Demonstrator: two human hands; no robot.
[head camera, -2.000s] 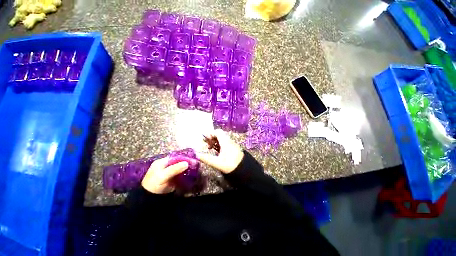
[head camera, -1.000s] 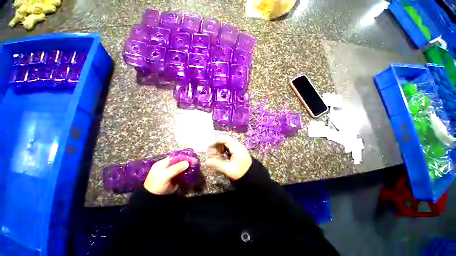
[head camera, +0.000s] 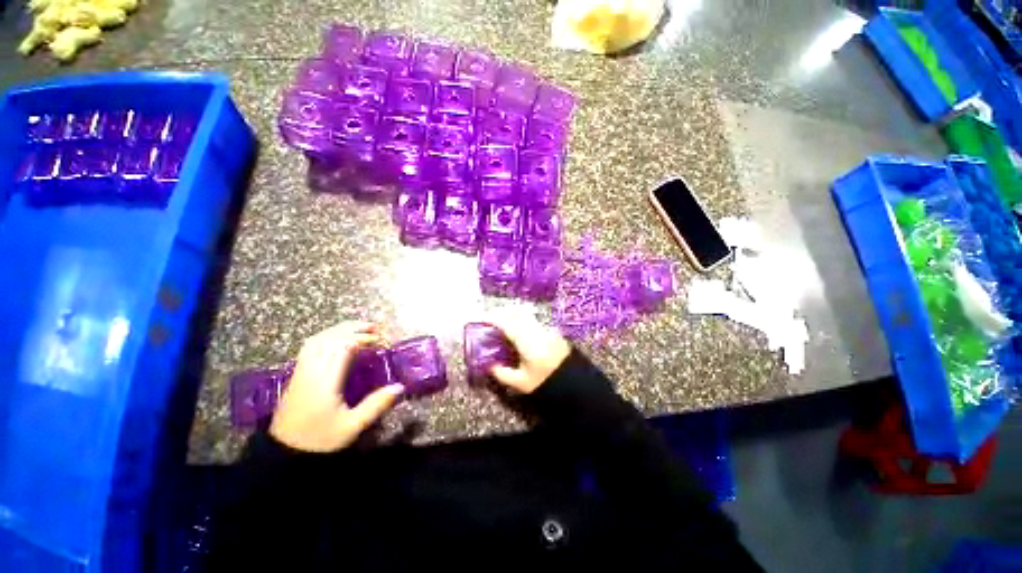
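My left hand (head camera: 332, 392) is over the short row of clear purple moulded parts (head camera: 417, 365) near the table's front edge, thumb and fingers around parts of the row. My right hand (head camera: 527, 358) holds a single purple part (head camera: 484, 346) just right of the row, with a gap between them. A dark tool seen before is not visible in my right hand now. A large block of purple parts (head camera: 452, 137) lies beyond my hands. A heap of thin purple trimmings (head camera: 594, 293) lies to its right, with one part at the heap's right side.
A large blue crate (head camera: 84, 336) at left holds purple rows at its far end. A phone (head camera: 690, 224) and white scraps (head camera: 773, 293) lie right of the trimmings. A blue crate with green parts (head camera: 893, 297) stands at right above a red stool (head camera: 921, 470). Yellow parts lie at far left.
My left hand has moved left and spread over the row. My right hand now holds a purple part, and the dark tool is out of sight.
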